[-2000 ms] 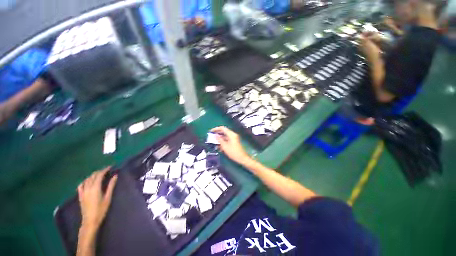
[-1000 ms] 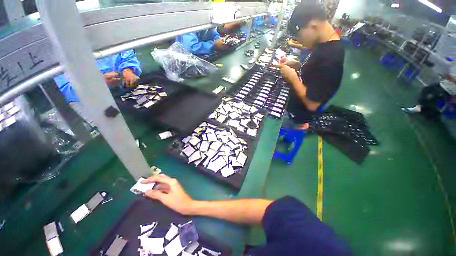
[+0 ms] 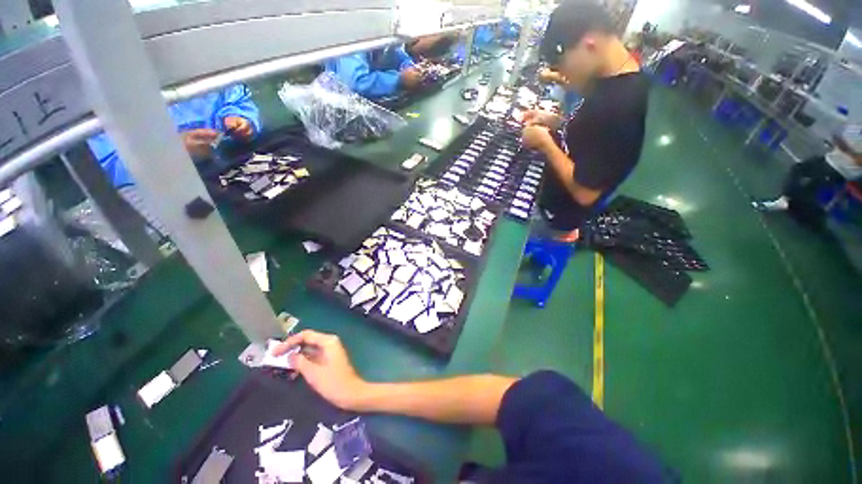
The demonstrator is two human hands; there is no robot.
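Observation:
My right hand (image 3: pixel 319 367) pinches a small white panel (image 3: pixel 278 354) between thumb and fingertips, at the foot of the slanting grey upright and just beyond the far edge of the divided parts tray (image 3: pixel 248 416). White and dark panels (image 3: pixel 284 465) lie heaped in that tray at the bottom edge, cut off by the picture. Two display modules (image 3: pixel 172 377) lie singly on the green bench left of the tray. My left hand is out of the picture.
The grey upright (image 3: pixel 184 189) rises at the left. Neighbouring trays (image 3: pixel 402 284) with heaped panels stand beyond my hand, then a slotted tray (image 3: pixel 491 161). A plastic bag (image 3: pixel 338 115) lies at the far side. A person in black (image 3: pixel 605 123) works at right; people in blue work opposite.
Since two seconds ago the view has swung up and right, and my left hand has left the picture. In the last second my right hand stays by the upright with the panel.

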